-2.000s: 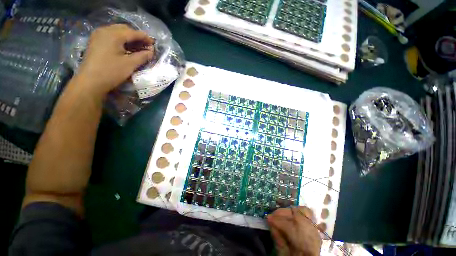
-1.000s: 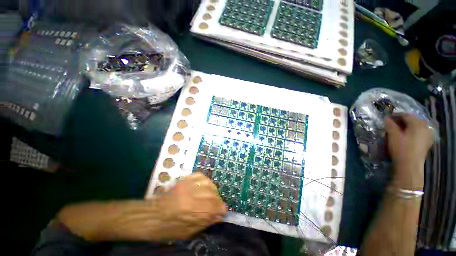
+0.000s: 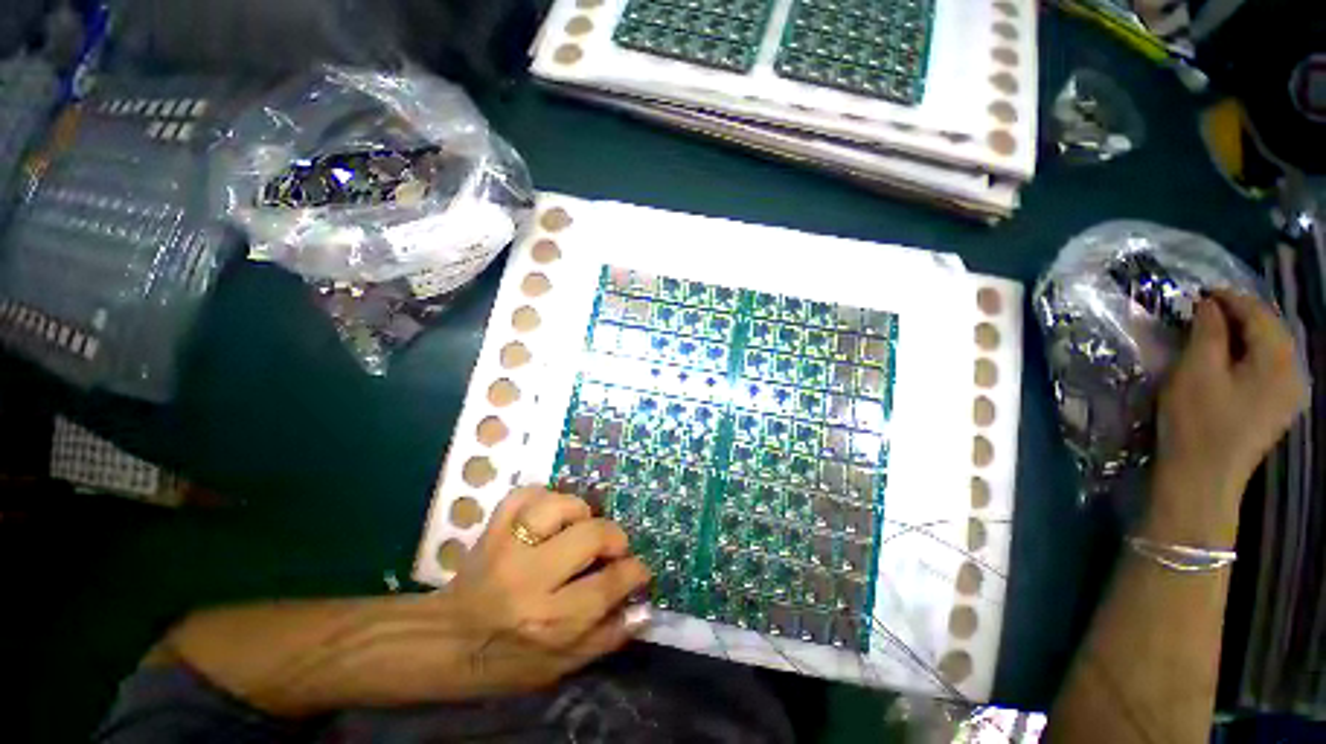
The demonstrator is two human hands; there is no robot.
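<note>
The green circuit board panel (image 3: 720, 465) lies on a white carrier (image 3: 931, 436) in front of me. My left hand (image 3: 550, 581) is over the panel's lower left corner, fingers bent together; whether it pinches a small part cannot be made out. My right hand (image 3: 1229, 371) is at the clear right parts bag (image 3: 1091, 356), fingertips bunched at its dark and silvery pieces; what they hold is hidden. The open left parts bag (image 3: 371, 182), with dark shiny pieces and a white label, lies beyond the carrier's upper left corner.
Stacked white carriers (image 3: 974, 116) with green panels stand at the back. Clear plastic trays (image 3: 109, 233) lie far left, above a white-dotted strip (image 3: 109, 458). A small clear bag (image 3: 1088, 119) is back right. Upright carriers (image 3: 1287, 581) stand far right. Thin dark wires cross the carrier's lower right.
My left hand has gone from the left bag to the panel's lower left corner. My right hand has left the panel's lower edge for the right bag. Within the last second both have shifted slightly.
</note>
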